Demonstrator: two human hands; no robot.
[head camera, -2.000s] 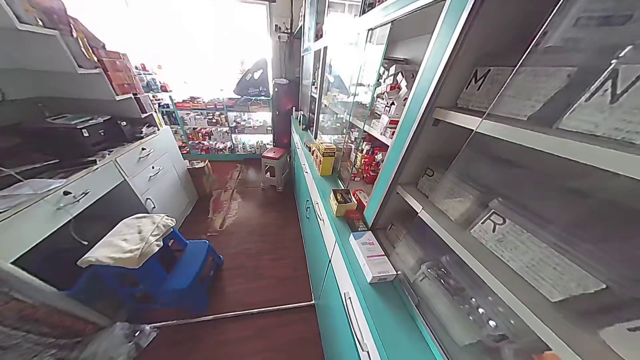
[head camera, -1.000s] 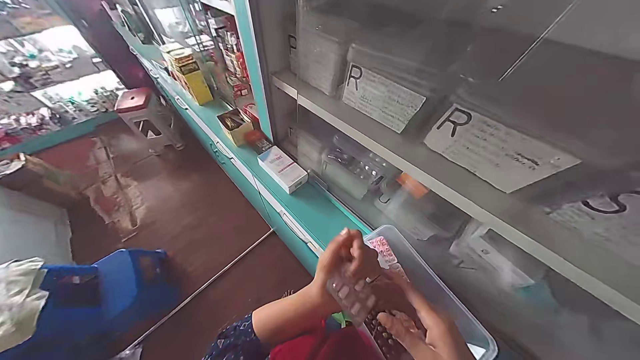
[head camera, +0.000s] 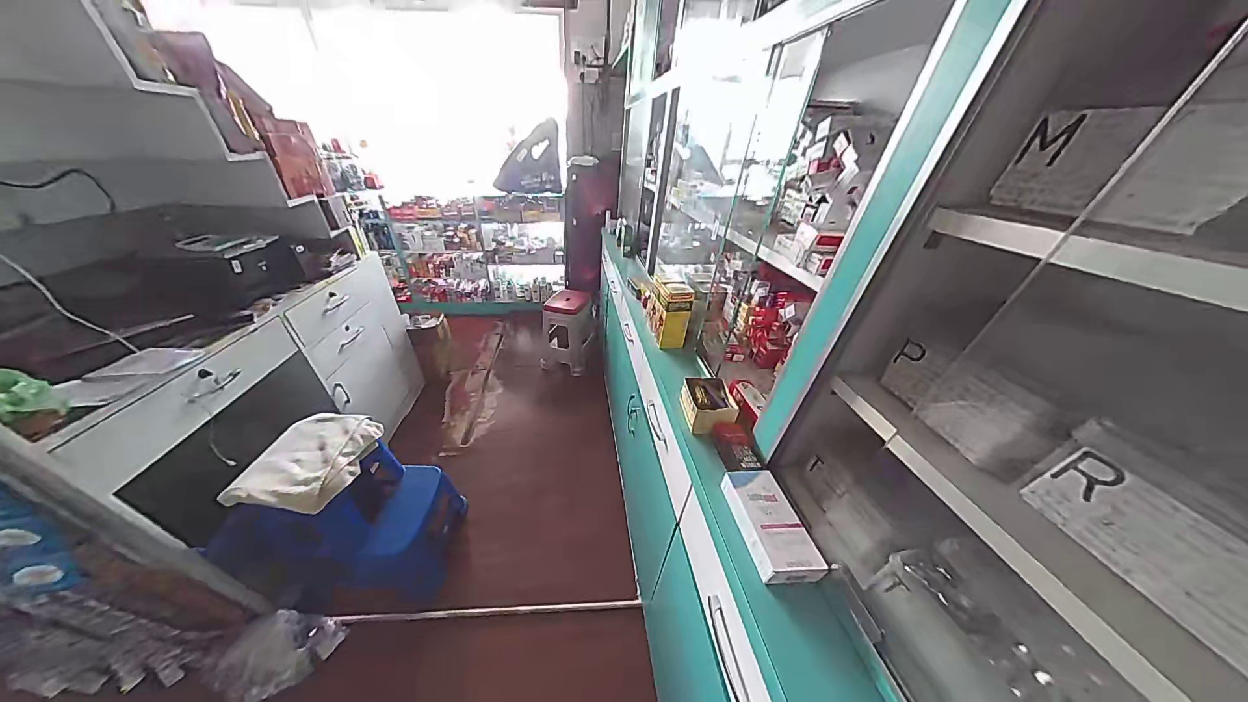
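Note:
Neither my left hand nor my right hand shows in the head view now. At the right, a white carton (head camera: 773, 526) lies on the narrow teal ledge (head camera: 770, 634) of the cabinet. Just behind it are a dark red box (head camera: 737, 447) and an open yellow box (head camera: 709, 404). Farther along the ledge stands a taller yellow box (head camera: 669, 312). Behind the glass doors, bins with large handwritten letters sit on grey shelves (head camera: 975, 507). What my hands hold cannot be seen.
Blue plastic stools (head camera: 409, 531) with a pale cloth (head camera: 307, 463) stand at the left beside a white drawer desk (head camera: 244, 370). A red-topped stool (head camera: 567, 327) stands farther back, before stocked display shelves. Plastic packets lie at the lower left.
One second ago both my hands showed, with a blister pack between them above a clear plastic bin; hands, pack and bin are now out of view. The view has swung up and left.

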